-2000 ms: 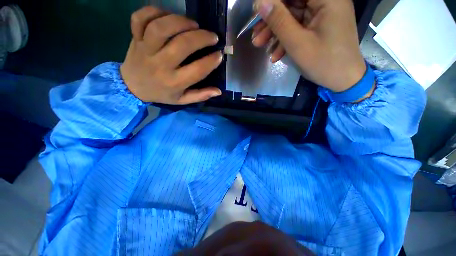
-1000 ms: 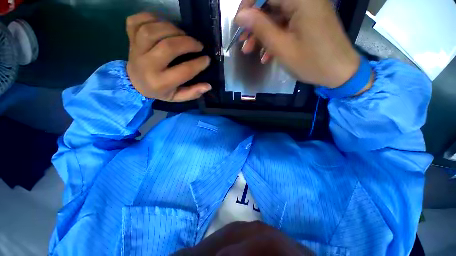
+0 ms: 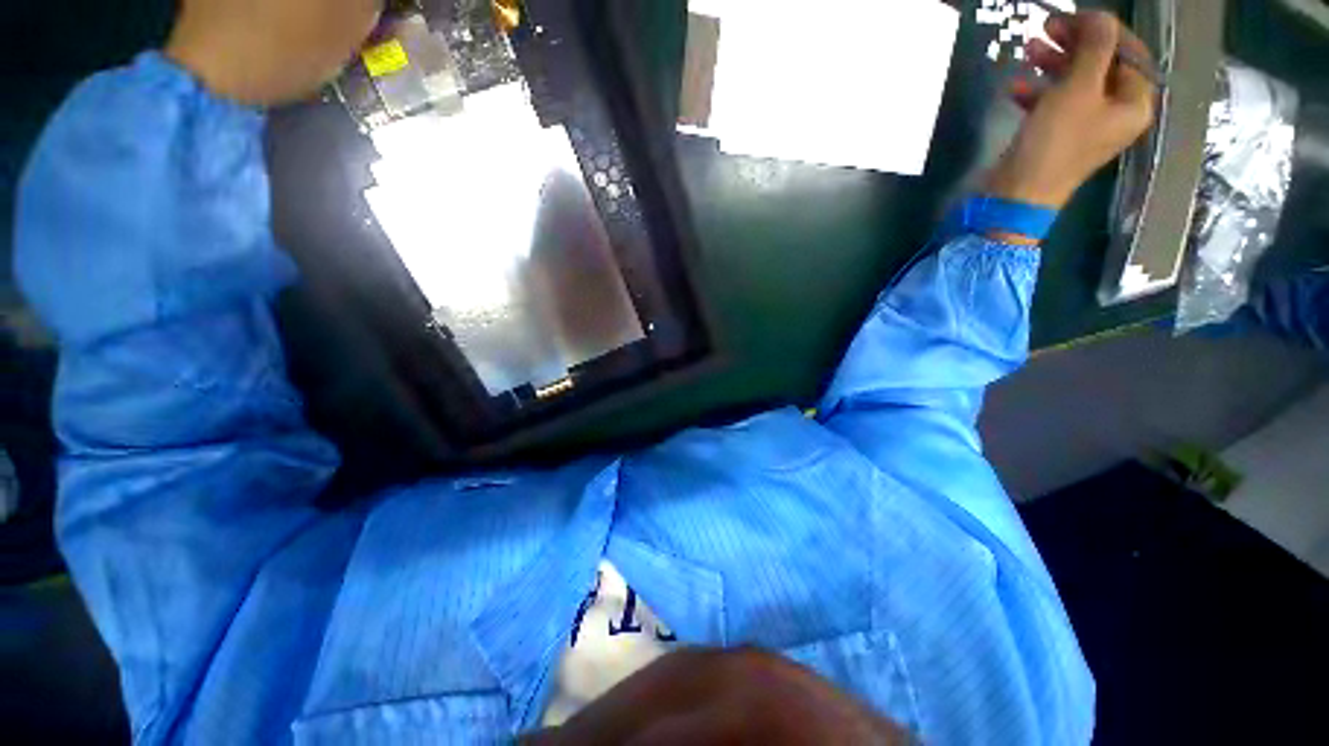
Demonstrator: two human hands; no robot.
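The tablet assembly [image 3: 576,277] lies in a black tray [image 3: 673,277], tilted in the view, its metal back shiny, with circuit board and a yellow patch at the top end. My left hand [image 3: 277,44] is cut off by the top edge, over the tray's upper left corner; its fingertips are blurred and dark. My right hand [image 3: 1086,110] is at the upper right, fingers closed on the thin tweezers [image 3: 1137,63], beside a pile of loose white bits [image 3: 1006,29]. The tweezers' tips are at the white bits.
A white sticker sheet [image 3: 831,88] with a greyish strip lies between the tray and the white bits. A long narrow carton [image 3: 1178,131] and a crinkled clear bag [image 3: 1242,190] are at the right. A blue sleeve [image 3: 1294,309] shows at the right edge.
My right hand has moved from the metal back to the white bits at the right with the tweezers. My left hand has moved up the tray. The view has shifted and turned rightward.
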